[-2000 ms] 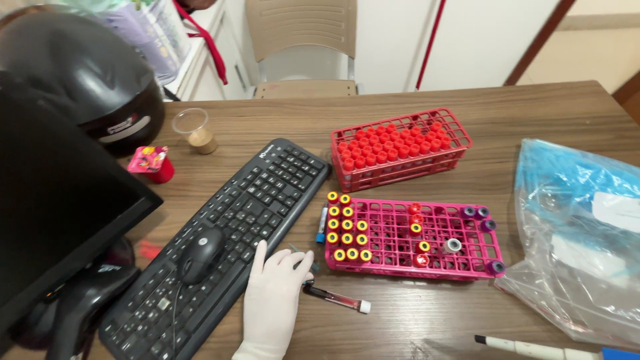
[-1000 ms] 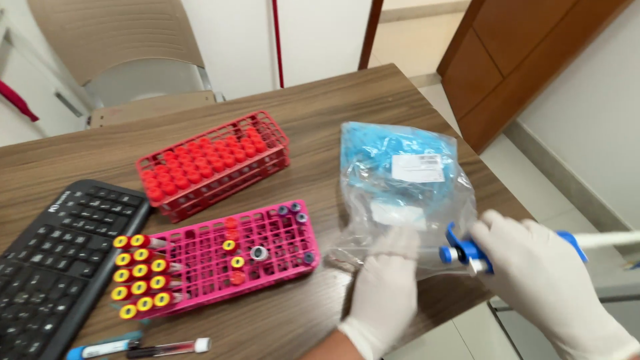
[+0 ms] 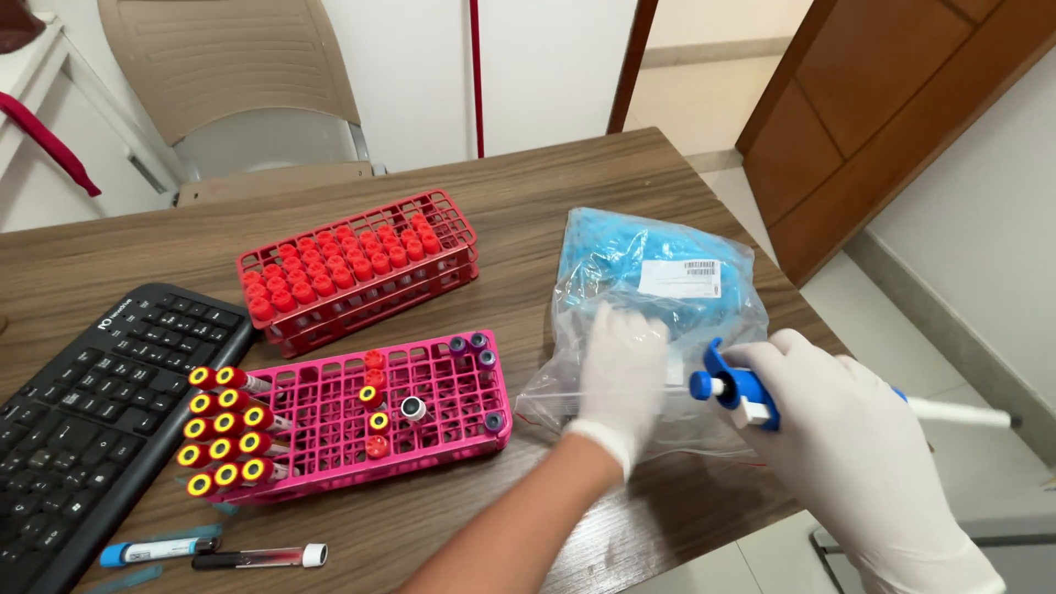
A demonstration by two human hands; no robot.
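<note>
My gloved left hand (image 3: 623,371) reaches in at the mouth of a clear zip bag (image 3: 544,396) of blue plastic pipette tips (image 3: 619,235); its fingertips are partly covered by plastic, so whether they grip anything is unclear. In my gloved right hand (image 3: 833,437) is a blue and white pipette (image 3: 747,392), held to the right of the bag with its white shaft pointing right. A magenta tube rack (image 3: 330,429) holds tubes with yellow-and-red caps (image 3: 223,450), red caps and dark purple caps, and one grey-white cap (image 3: 413,407). Behind it stands a red rack (image 3: 371,289) full of red-capped tubes.
A black keyboard (image 3: 99,412) lies at the left. In front of the magenta rack are a light-blue-capped tube (image 3: 161,551) and a white-capped tube with dark red contents (image 3: 260,557). A beige chair (image 3: 231,74) stands behind the wooden desk (image 3: 528,206).
The view has swung right since two seconds ago. My right hand has come into view with the pipette, and my left hand has moved from beside the keyboard to the bag.
</note>
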